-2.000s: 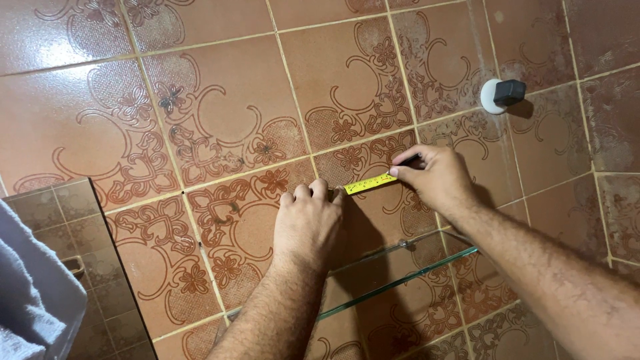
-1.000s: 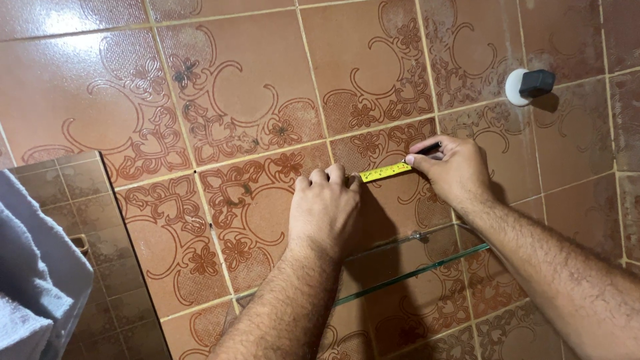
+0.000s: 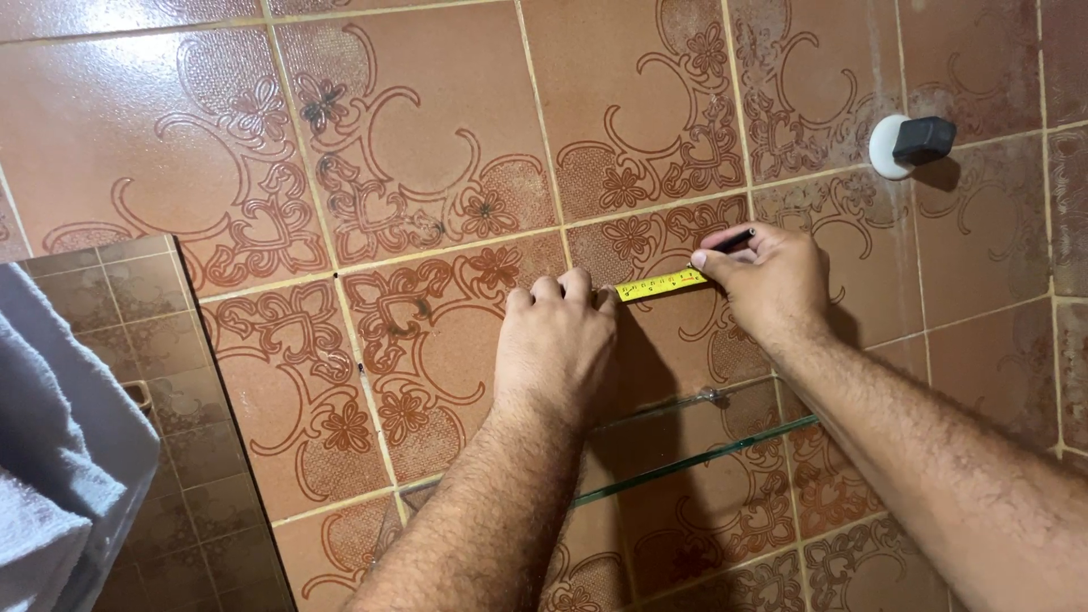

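Note:
A yellow tape measure blade (image 3: 661, 284) lies along the patterned tile wall (image 3: 459, 127), just under a horizontal grout line. Its left part runs under my left hand (image 3: 557, 348), whose curled fingers hold it; whatever case it has is hidden there. At the blade's right end my right hand (image 3: 769, 280) holds a dark pencil or marker (image 3: 734, 241) between thumb and fingers, with its point close to the tape. My right thumb is beside the blade's end.
A glass shelf (image 3: 697, 460) juts out below my hands, with a small clear bracket (image 3: 711, 396) near it. A black knob on a white round base (image 3: 925, 142) sticks out at upper right. On the left are a mirror (image 3: 200, 425) and a whitish towel (image 3: 76, 408).
Only the view has plainly shifted, moving the wall and hands in the picture. Both hands stay at the tape, with the dark marking tool still in the right one.

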